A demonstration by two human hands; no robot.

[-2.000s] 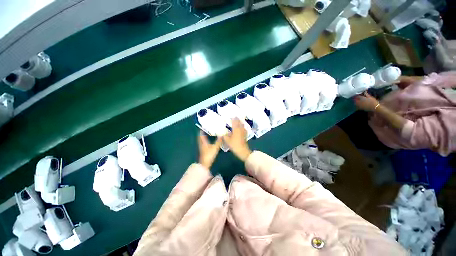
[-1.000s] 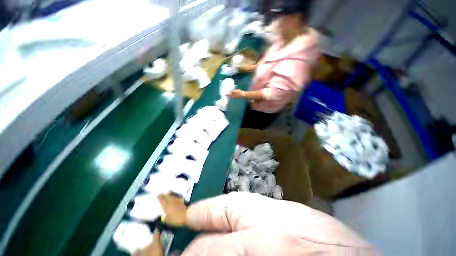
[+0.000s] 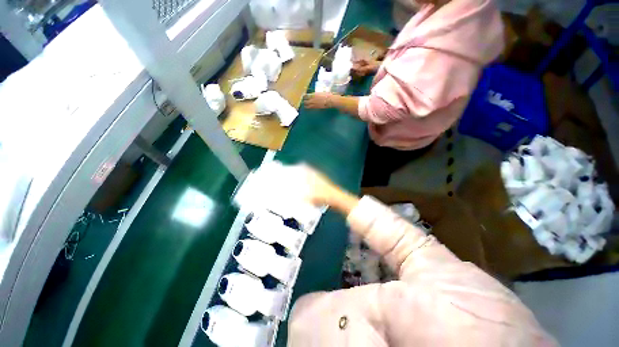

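White security cameras (image 3: 254, 293) stand side by side in a row on the green bench, black lenses toward the conveyor and flat brackets toward the bench's near side. My right hand (image 3: 326, 191) reaches out to the far end of the row. It is blurred and at the white units there (image 3: 275, 186), which are also smeared; whether the fingers grip one cannot be told. My left hand is not in view.
Green conveyor (image 3: 156, 247) runs left of the row. A slanting white post (image 3: 197, 112) stands beyond. A person in pink (image 3: 427, 74) handles cameras near a tan sheet (image 3: 258, 132). Wrapped white units (image 3: 560, 196) lie on the right; a blue crate (image 3: 505, 105) stands behind them.
The view has shifted along the bench toward the other person. My right hand has moved from the near end of the row to its far end; my left hand has left the picture.
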